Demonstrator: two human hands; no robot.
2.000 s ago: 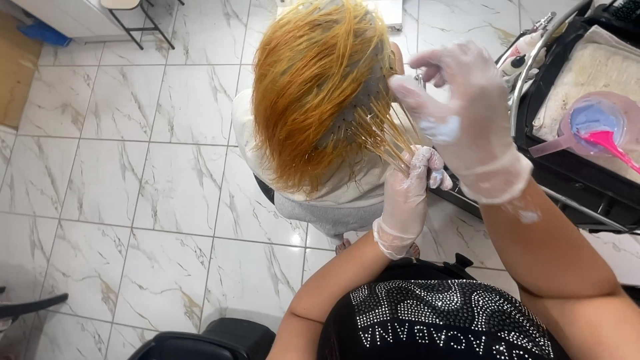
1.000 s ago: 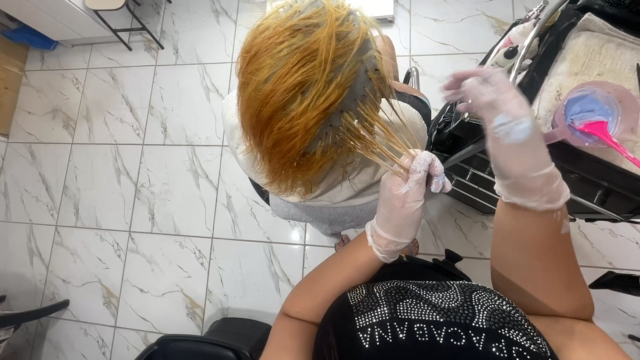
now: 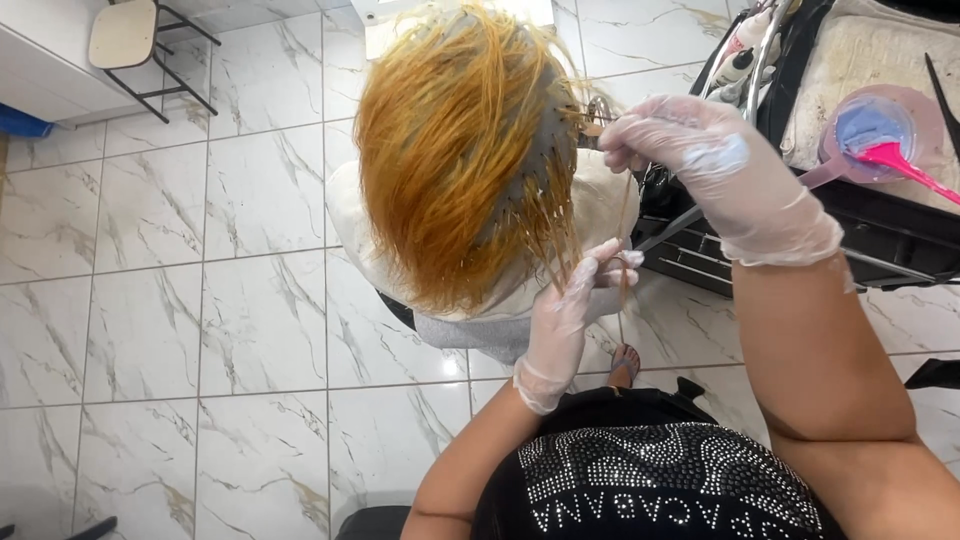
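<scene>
A seated person's head wears a grey highlighting cap (image 3: 551, 112) with orange hair (image 3: 442, 172) drawn through it. My left hand (image 3: 564, 319), in a thin clear glove, holds the ends of several wet strands (image 3: 555, 232) at the cap's lower right edge. A thin strand also hangs over its fingers. My right hand (image 3: 690, 150), gloved, with pale blue cream on its back, pinches a thin strand by the right side of the cap. Whether it also holds a small tool is not clear.
A black trolley (image 3: 690, 262) at the right carries a towel (image 3: 817, 82), a pink bowl (image 3: 934, 124) of bluish cream and a pink tint brush (image 3: 900, 161). Bottles (image 3: 735, 67) stand at its side. A stool (image 3: 124, 34) is at upper left.
My right hand has moved left from beside the trolley to the side of the cap and now pinches a strand. The fingers of my left hand have loosened and spread somewhat.
</scene>
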